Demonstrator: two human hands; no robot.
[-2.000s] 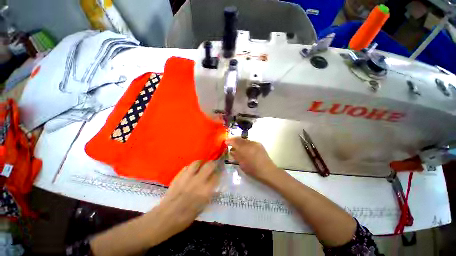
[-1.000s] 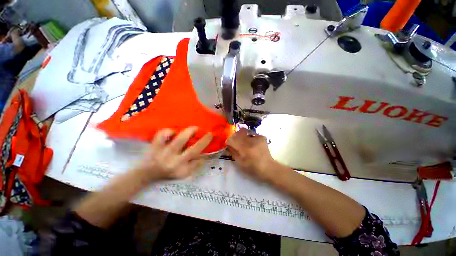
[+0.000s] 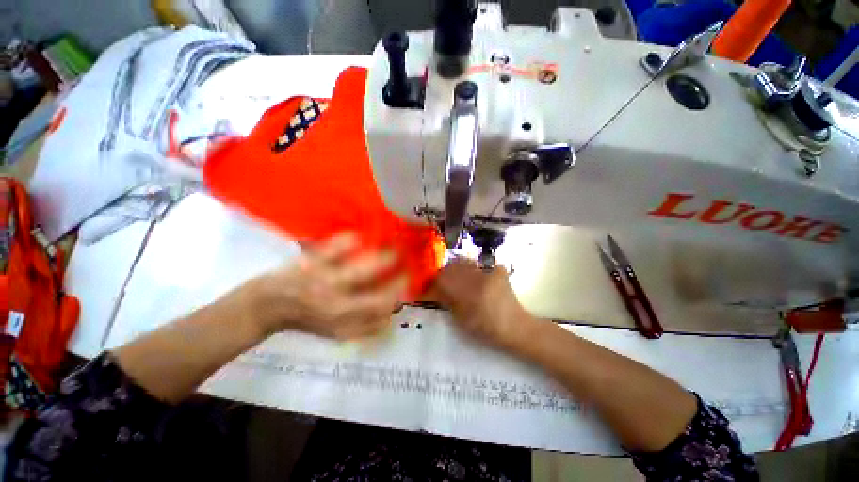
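Observation:
An orange fabric panel lies left of the needle of the sewing machine, its right edge at the presser foot. A dark patterned strip shows partly on it, its lower part hidden by a fold. My left hand is blurred, fingers spread over the panel's lower edge; whether it grips is unclear. My right hand is closed on the panel's edge just in front of the presser foot.
White cut pieces are stacked at upper left. Orange and patterned pieces hang at the left edge. Dark red snips lie right of the needle. Red-handled scissors are at the right. An orange thread cone stands above.
The panel's left part has folded, covering much of the patterned strip. My left hand has moved slightly right along the lower edge. My right hand remains by the presser foot.

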